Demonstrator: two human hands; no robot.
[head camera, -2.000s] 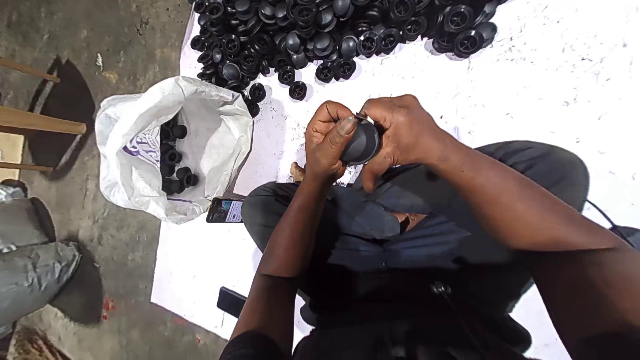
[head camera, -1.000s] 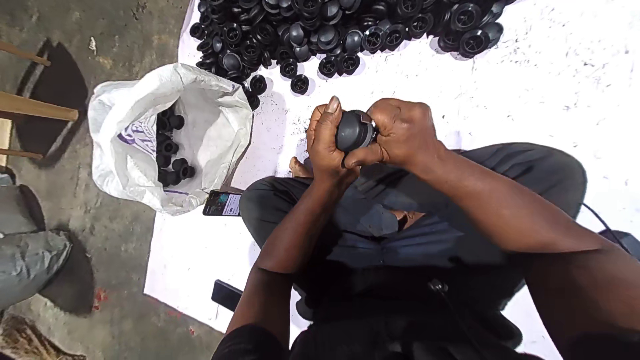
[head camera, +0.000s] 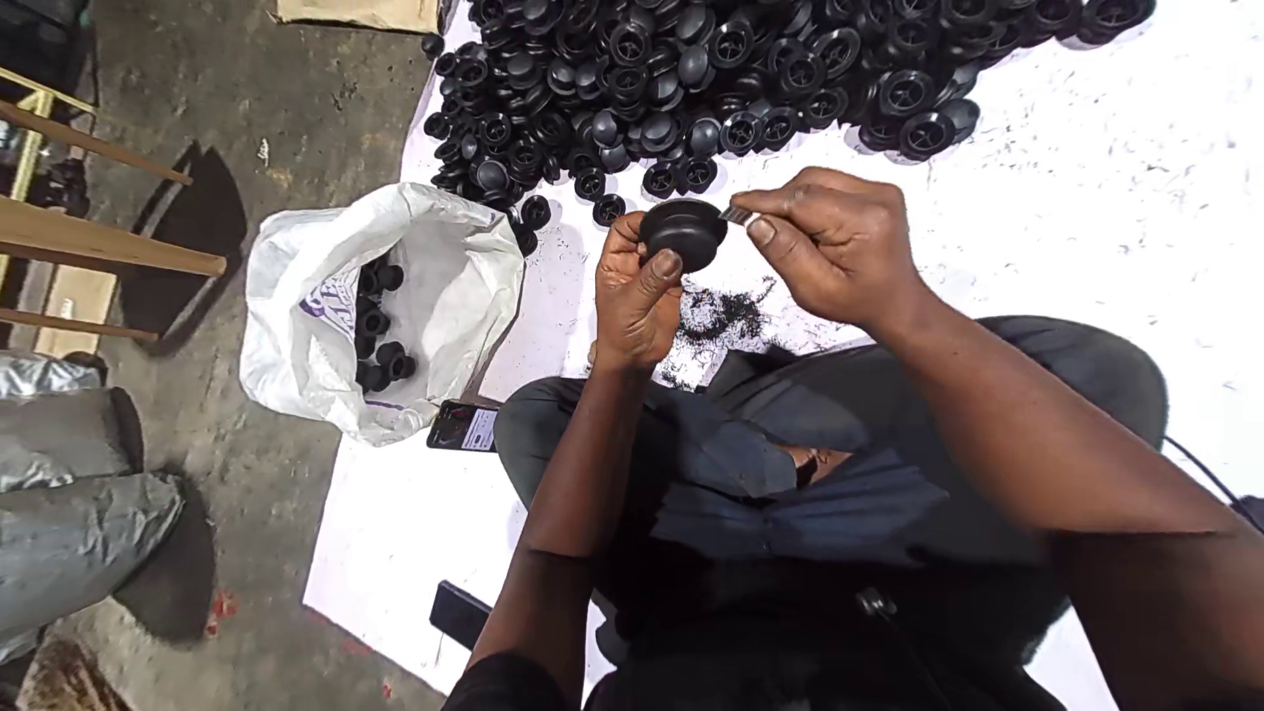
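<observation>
A round black flanged part, rubber or plastic (head camera: 683, 235), is held by its edge between the thumb and fingers of my left hand (head camera: 640, 296). My right hand (head camera: 839, 242) pinches a small thin metal blade (head camera: 736, 213) between thumb and forefinger, close beside the part's right rim; whether they touch I cannot tell. Beyond both hands lies a large heap of similar black round parts (head camera: 632, 89). Black shavings (head camera: 726, 314) are scattered on the white sheet below the held part.
At the left stands an open white woven sack (head camera: 296, 370) with several black parts (head camera: 373, 322) inside. A phone (head camera: 462, 427) and a dark flat object (head camera: 459, 612) rest on the white sheet (head camera: 385, 543). Wooden legs (head camera: 109, 237) and grey bags (head camera: 79, 543) are farther left.
My right hand has come away from around the black part and now shows the blade in its fingers. The left hand still holds the part, which is now tipped with its flange upward.
</observation>
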